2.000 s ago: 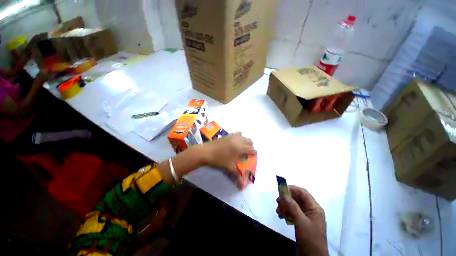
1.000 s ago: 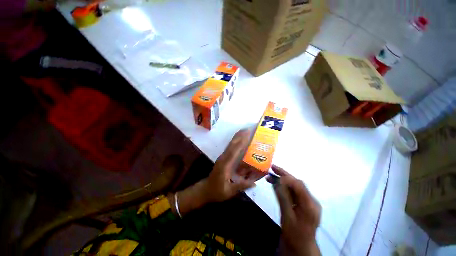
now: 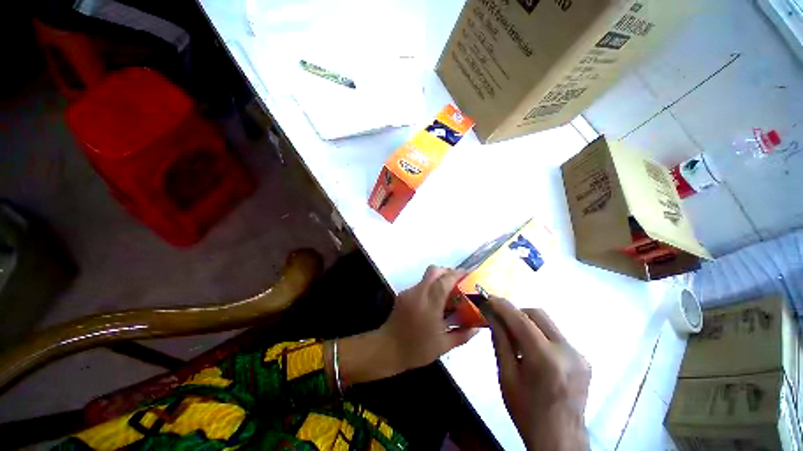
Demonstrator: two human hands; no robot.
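An orange, black and white retail box (image 3: 509,269) lies on the white tabletop (image 3: 387,251) at its near edge. My left hand (image 3: 421,321) holds the box's near end, fingers on its side. My right hand (image 3: 539,370) is closed around a slim tool, mostly hidden in the fingers; its dark tip touches the box's near end. The tool looks like the utility knife seen earlier. A second retail box (image 3: 424,158) stands apart, farther back and left.
A tall brown carton (image 3: 537,66) stands behind. An open inner carton (image 3: 616,203) holds orange boxes. A tape roll (image 3: 687,310), closed cartons (image 3: 735,365) and a red-capped bottle (image 3: 696,174) are right. A slim cutter (image 3: 327,74) lies on paper. A red stool (image 3: 163,150) and curved wooden piece (image 3: 176,319) are left.
The view has turned, and the cartons now appear tilted. My left hand first gripped an orange piece, then a retail box. My right hand has brought the dark tool tip onto the box's near end.
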